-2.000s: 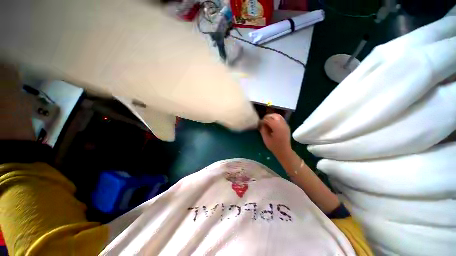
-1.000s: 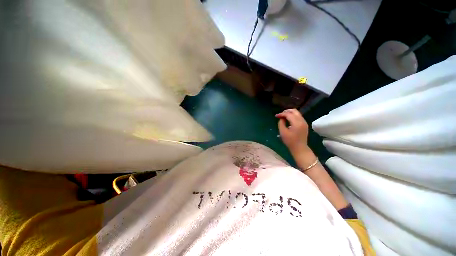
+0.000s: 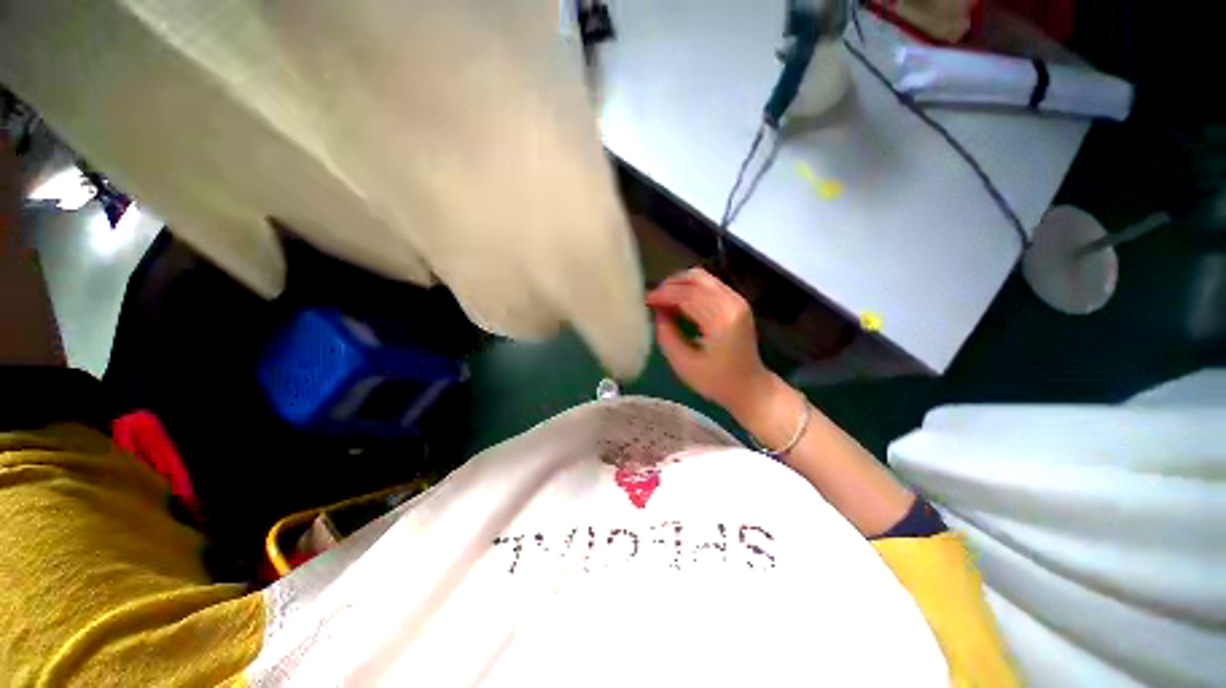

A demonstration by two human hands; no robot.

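A cream-white jacket [image 3: 444, 148] hangs blurred across the upper left, its lower edge ending in several points. My right hand [image 3: 709, 336] is at its right edge, fingers curled and a gap showing between thumb and fingers. The fingertips meet or overlap the cloth edge; whether they pinch it cannot be told. My left hand is out of the picture; only the yellow left sleeve shows at lower left, and the jacket covers the area above it.
A pale table [image 3: 901, 255] at upper right bears a corded device [image 3: 799, 67], a dark cable, a white roll [image 3: 1002, 83] and yellow marks. White jackets [image 3: 1076, 497] hang at right. A round white base [image 3: 1072, 261] stands beyond the table. A blue container [image 3: 336, 370] and yellow-rimmed basket [image 3: 282, 538] are lower left.
The jacket has lifted and swung up, uncovering the blue container. My right hand has moved left to the jacket's edge. The view has shifted, showing more table and fewer hanging jackets.
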